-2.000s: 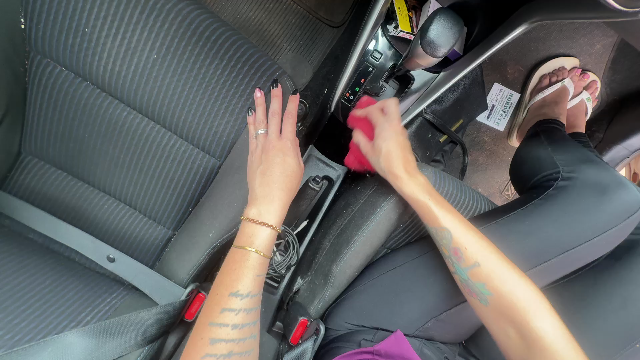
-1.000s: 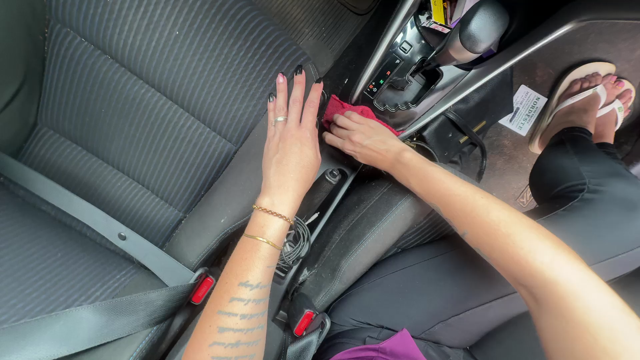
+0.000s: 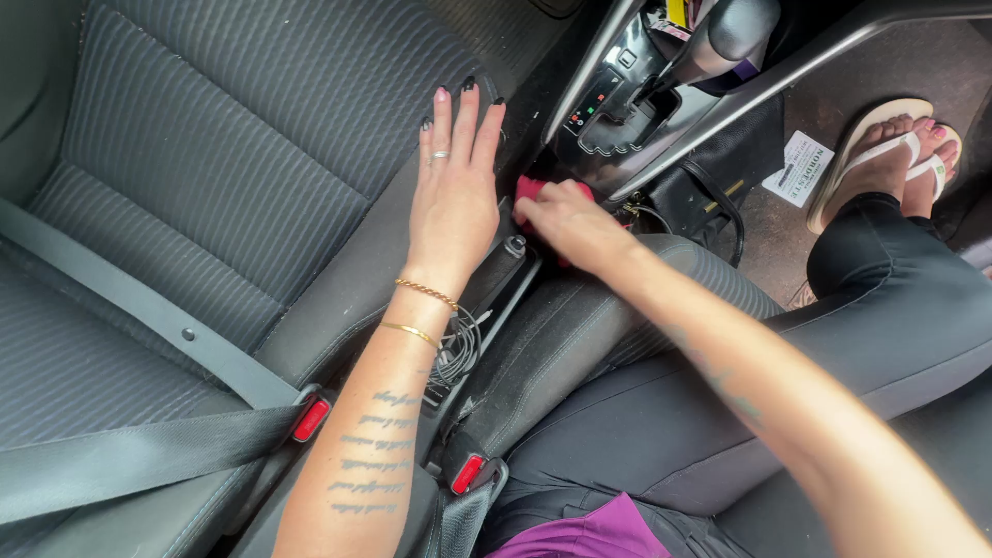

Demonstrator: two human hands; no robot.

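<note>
My right hand (image 3: 577,225) grips a bunched red cloth (image 3: 532,188) low on the center console, just behind the gear selector panel (image 3: 612,108). Part of the cloth is hidden under the fingers. My left hand (image 3: 456,190) lies palm down with fingers spread and holds nothing, beside the passenger seat's edge. Near its fingers and palm is the handbrake lever (image 3: 508,260), partly hidden by that hand. The gear shift knob (image 3: 735,31) stands beyond the right hand.
A coiled cable (image 3: 459,353) lies in the console tray by my left wrist. Red seat belt buckles (image 3: 311,418) flank the console. A black handbag (image 3: 697,194) and a printed card (image 3: 798,169) lie in the driver's footwell. The passenger seat (image 3: 217,116) fills the left side.
Two seconds ago the red cloth stood higher in my right hand; since then that hand has lowered onto the console with it. My left hand remains spread over the console's side.
</note>
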